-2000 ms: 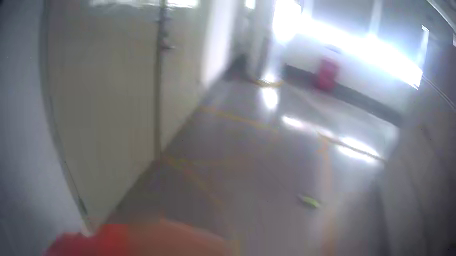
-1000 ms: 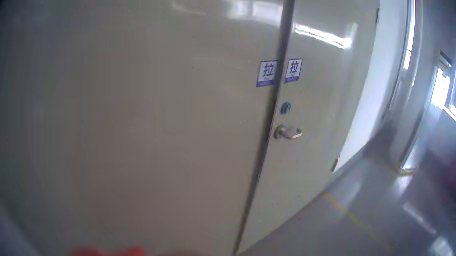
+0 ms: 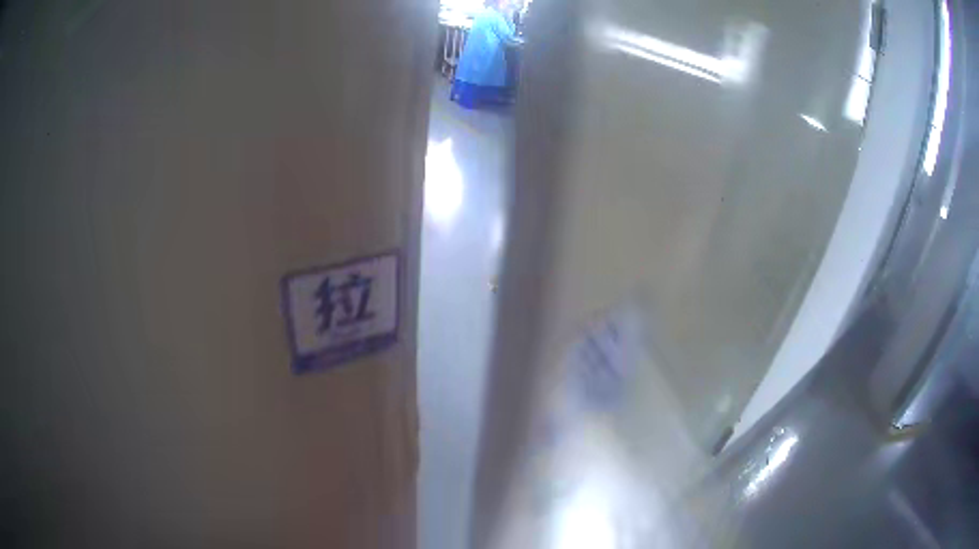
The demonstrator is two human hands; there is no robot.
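Note:
A beige double door fills most of the view, close in front of me. The left leaf [image 3: 215,193] bears a white and purple sign [image 3: 344,311]. The right leaf [image 3: 687,182] stands ajar, with a narrow upright gap between the leaves. A second sign [image 3: 610,354] on the right leaf is blurred. A bright, blurred patch lies at the bottom, and I cannot tell what it is. Neither of my hands can be made out.
Through the gap a glossy grey floor [image 3: 456,257] shows, with a person in a blue smock [image 3: 485,54] far off at the top. At the right are a white wall strip [image 3: 821,290] and corridor floor [image 3: 768,472] with light reflections.
The door was shut and now has a gap showing the room behind. The signs look nearer and lower. The red and skin-toned blur at the bottom edge has gone from view.

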